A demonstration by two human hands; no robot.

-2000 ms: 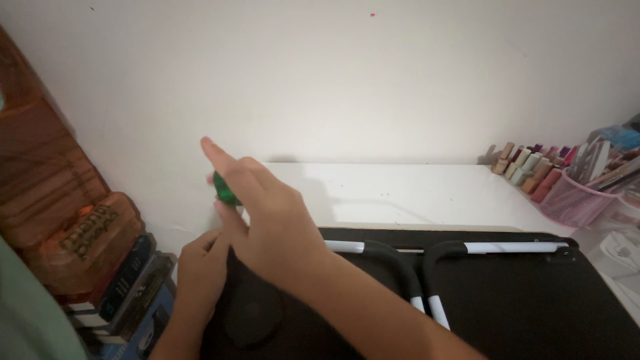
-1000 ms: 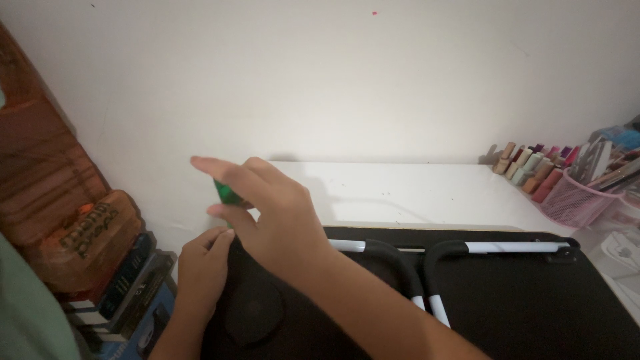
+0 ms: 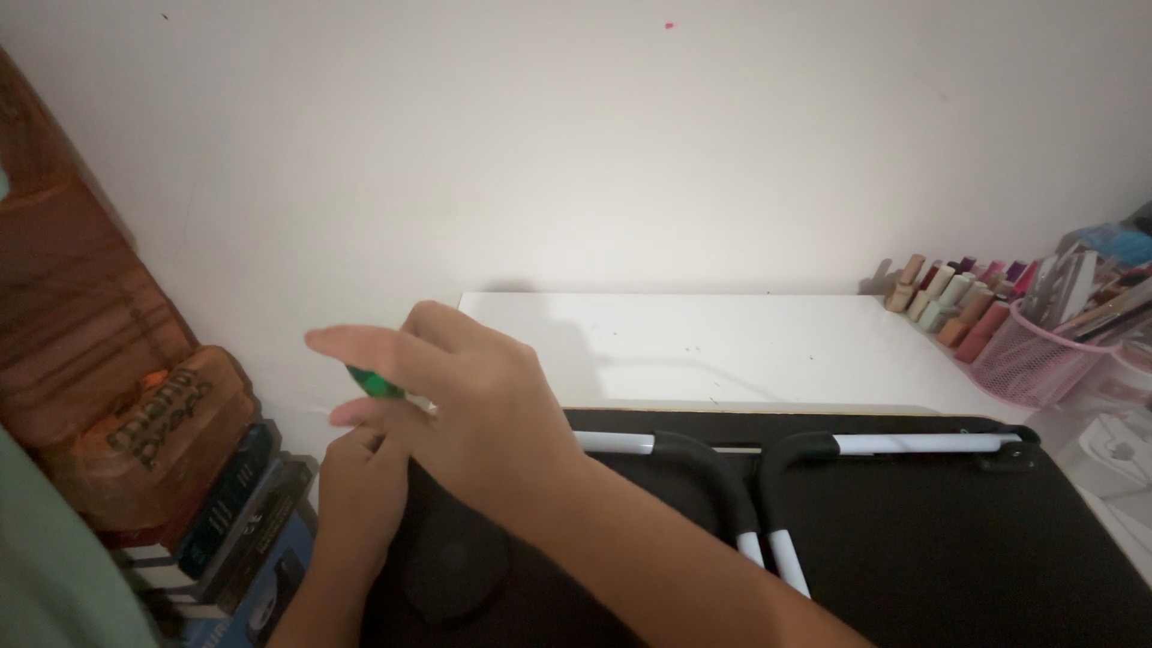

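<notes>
A small green object (image 3: 376,382), its kind not clear, shows between the index finger and thumb of my right hand (image 3: 490,405). My right hand is raised over the far left corner of a black folding table (image 3: 918,522), whose folded legs are white tubes (image 3: 927,444) with black bends. Just below and to the left, my left hand (image 3: 360,490) rests at the table's left edge with its fingers curled. Its fingertips lie partly behind my right hand, so what they grip is hidden.
A white desk top (image 3: 720,351) runs along the wall behind. Nail polish bottles (image 3: 958,306) and a pink mesh basket (image 3: 1035,364) of brushes stand at the right. Stacked books (image 3: 225,531) and an orange-brown pouch (image 3: 162,441) bearing writing are at the left.
My right hand has tilted, its index finger now lower and pointing more to the left than two seconds ago. The left hand stays in about the same place.
</notes>
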